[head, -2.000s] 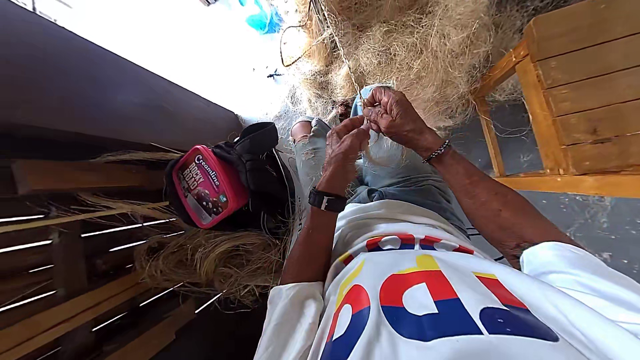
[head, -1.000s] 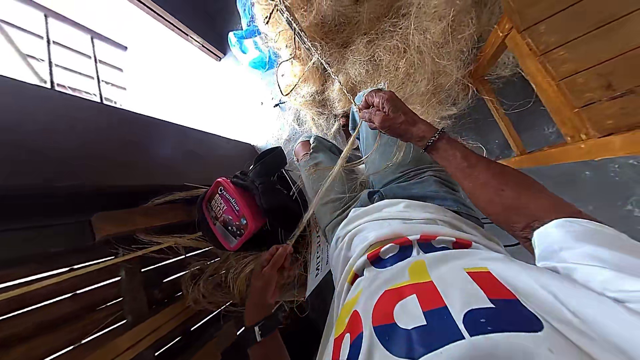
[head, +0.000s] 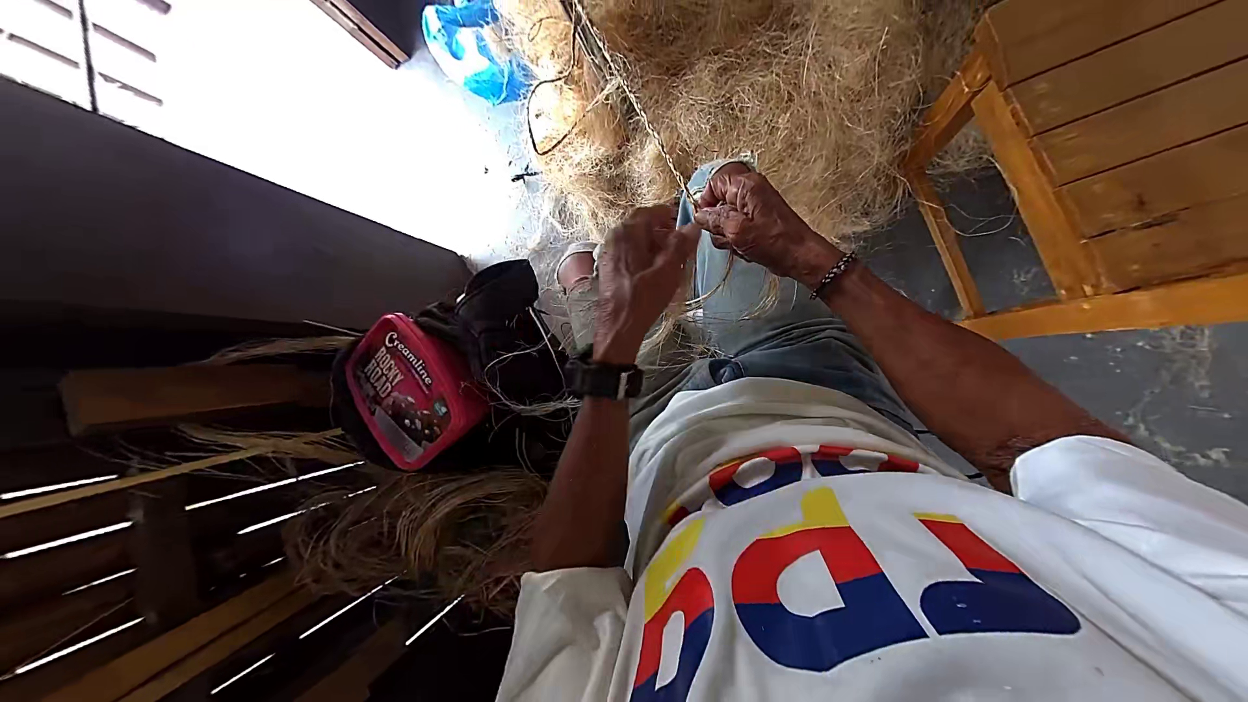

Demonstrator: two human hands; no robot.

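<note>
A thin twisted cord of pale plant fibre runs down from the top of the view to my hands above my lap. My right hand, with a braided bracelet at its wrist, pinches the cord's lower end between thumb and fingers. Just left of it is my left hand, slightly blurred, with a black watch on its wrist; its fingertips are close to the pinched end, and whether they grip fibre cannot be told. Loose strands hang below the hands over my jeans. A large heap of tangled fibre lies beyond my knees.
At left, a pink plastic ice cream tub sits against a black bag on a slatted wooden bench. A fibre bundle lies beside them. A wooden slatted seat stands at right. A blue plastic bag is at the top.
My left hand has come back up from beside the bench, where it held strands stretched out, to beside my right hand. My right hand stays at the cord.
</note>
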